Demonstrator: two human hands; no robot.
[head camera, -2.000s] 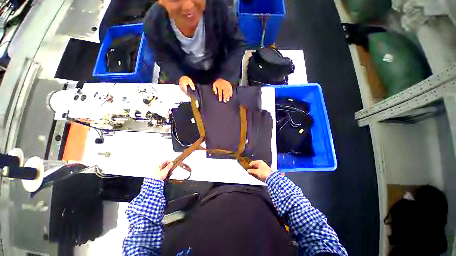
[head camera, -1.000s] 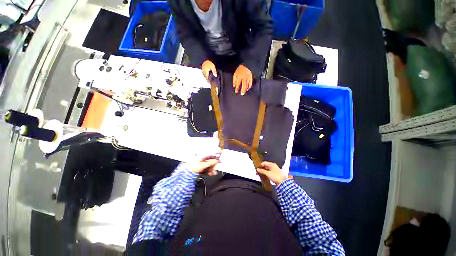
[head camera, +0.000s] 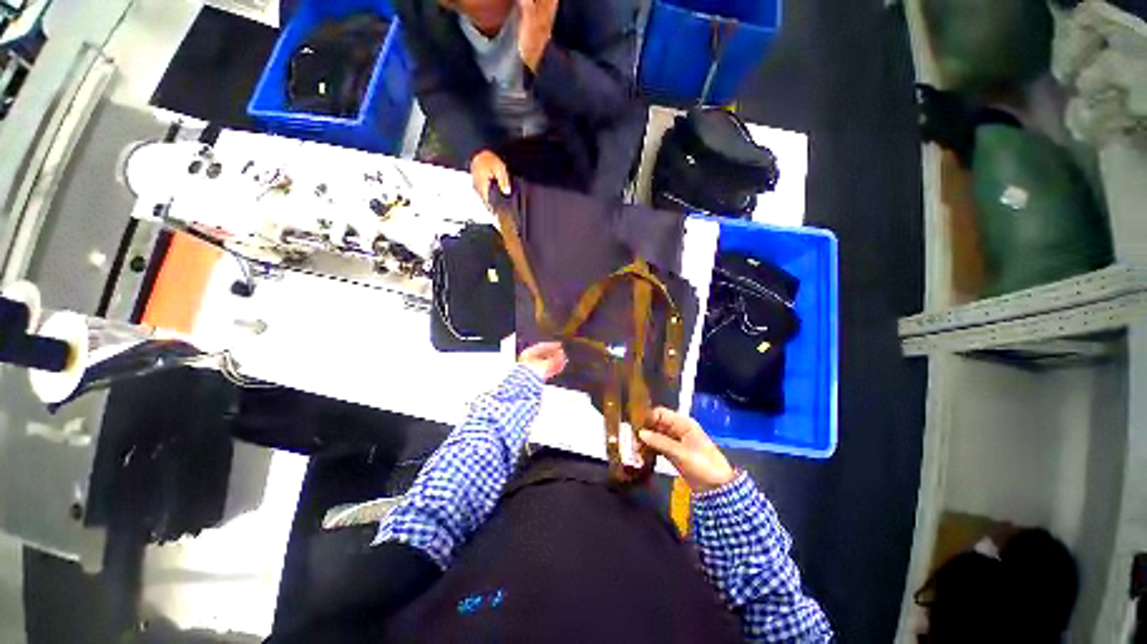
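Observation:
The tan-brown strap harness (head camera: 642, 330) lies in loops over the large dark purple-grey fabric piece (head camera: 572, 239), with its near end hanging at the table's front edge. My right hand (head camera: 673, 440) grips the straps at that edge. My left hand (head camera: 543, 361) is at the front of the fabric, close to a strap; whether its fingers hold anything is not clear. A black part-sewn bag piece (head camera: 470, 288) with a small pale label lies left of the fabric.
The sewing machine (head camera: 289, 208) stands on the white table (head camera: 340, 377) at left. A co-worker (head camera: 528, 94) stands opposite, one hand on the fabric. A blue bin (head camera: 824, 340) with black pieces is at right. Black bags (head camera: 714, 161) lie behind it. Thread spools (head camera: 57, 344) are at far left.
The straps are now looped over the fabric's right side. My left hand has moved right, to the fabric's front. The co-worker has raised one hand from the fabric to the face.

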